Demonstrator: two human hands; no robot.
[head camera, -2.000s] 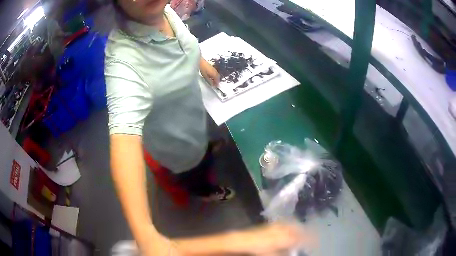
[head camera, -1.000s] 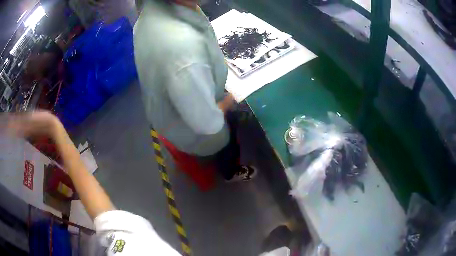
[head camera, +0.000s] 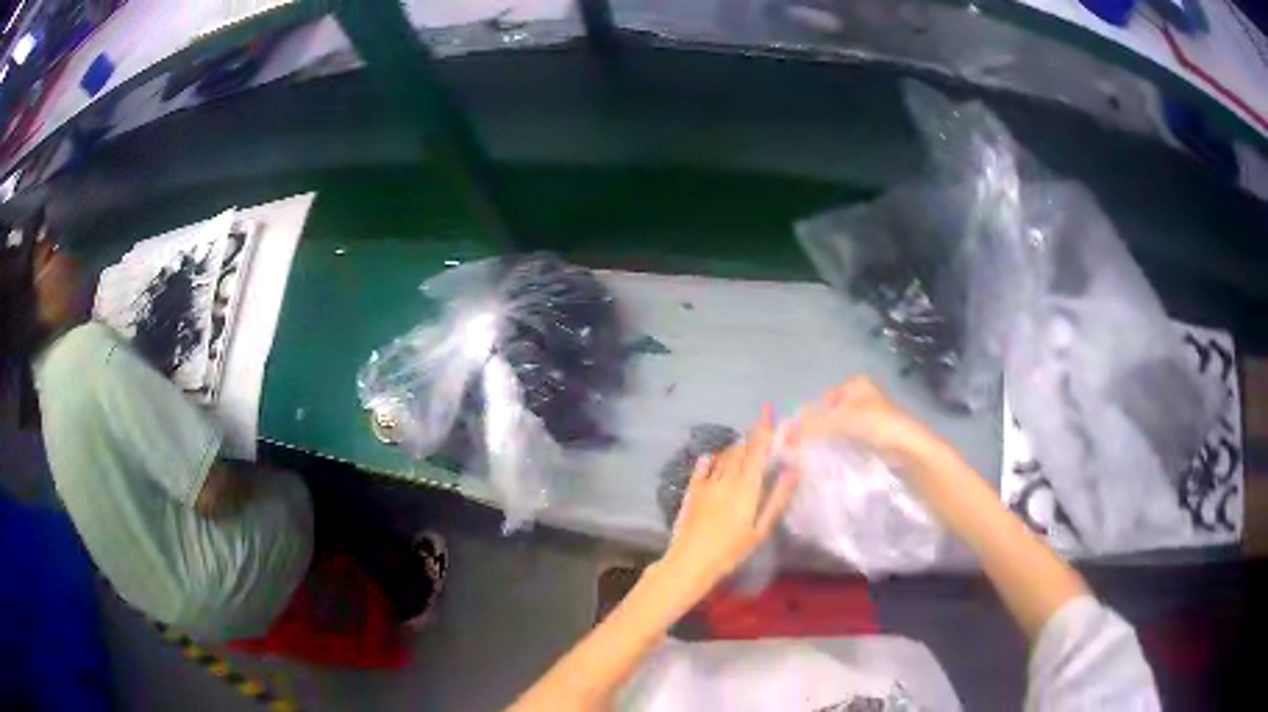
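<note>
My left hand (head camera: 726, 498) and my right hand (head camera: 859, 420) meet over the front edge of the pale bench. Between their fingertips they pinch the bunched edge of a whitish clear poly bag (head camera: 869, 518). A small dark clump (head camera: 698, 466) lies at my left fingers; whether it is inside the bag is unclear. To the left, a large clear bag (head camera: 556, 341) of dark curved parts lies with its mouth gathered. To the right, another clear bag (head camera: 911, 313) with dark parts lies under loose clear film.
A white layout board (head camera: 1210, 459) with black crescents is at the right, partly under film. At the left, a person (head camera: 139, 445) in a pale green shirt is beside a board (head camera: 125, 285) with a dark heap. A red stool (head camera: 800, 608) is below the bench edge. A green post (head camera: 431, 125) rises behind.
The view has swung right to face the bench. One outstretched bare arm was at the left a second ago; now both hands are together on a clear bag.
</note>
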